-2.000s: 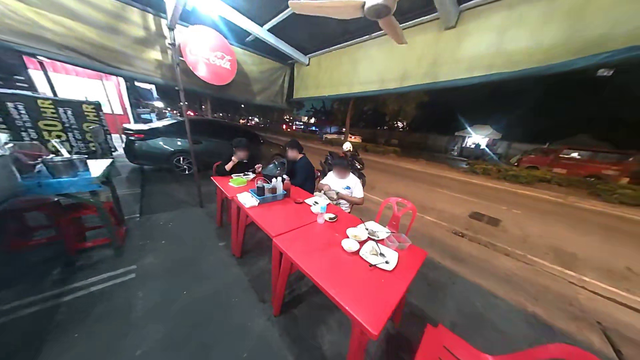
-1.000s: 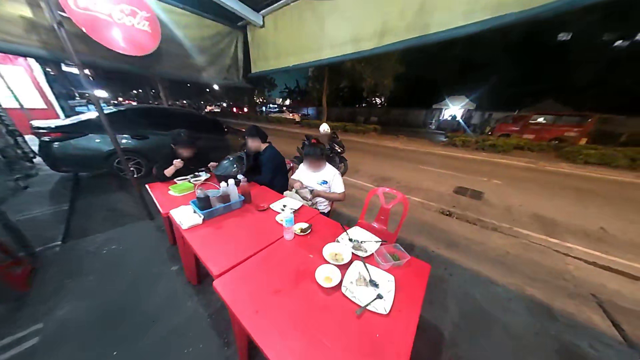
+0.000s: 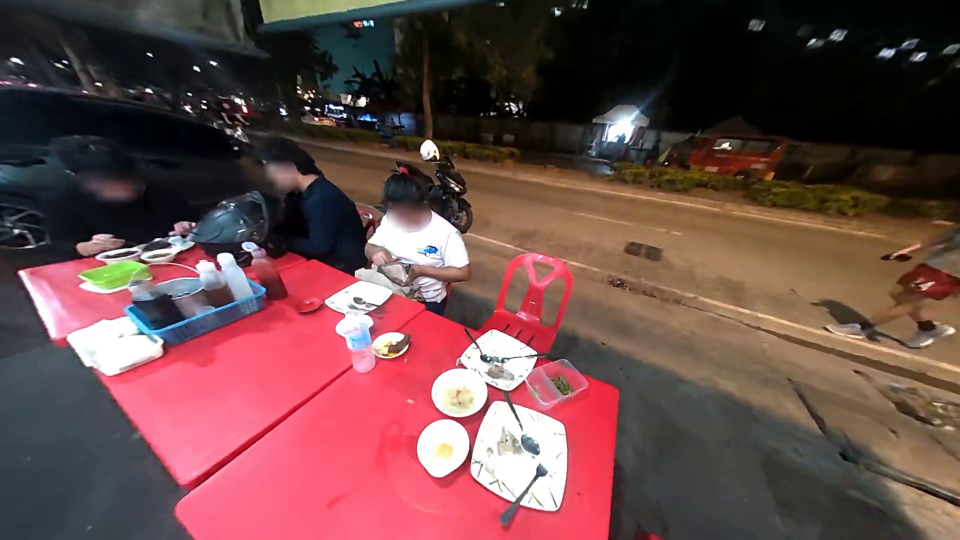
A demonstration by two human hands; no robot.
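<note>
Neither my left hand nor my right hand is in the head view. Closest to the camera, a red table (image 3: 300, 480) bears a square plate (image 3: 551, 480) with food scraps, a spoon (image 3: 530, 444) and a fork (image 3: 523, 495). Left of it are a bowl with yellowish remains (image 3: 442, 448) and a bowl with soup remains (image 3: 459, 392). Behind stand a second square plate (image 3: 517, 346) with cutlery and a clear plastic container (image 3: 556, 382) with green bits. A small dish (image 3: 391, 345) and a plastic bottle (image 3: 361, 346) stand near the table joint.
Blue basket (image 3: 199, 321) of sauce bottles; white packet (image 3: 116, 346); green tray (image 3: 115, 276). Several people sit at the far tables, one in a white shirt (image 3: 427, 247). A red plastic chair (image 3: 532, 300) stands behind the near table. At right a person walks by the road; a motorcycle (image 3: 448, 191) is parked.
The view has moved closer to the tables and turned down. A walking person has come into sight at the right edge. The tableware stands in the same arrangement.
</note>
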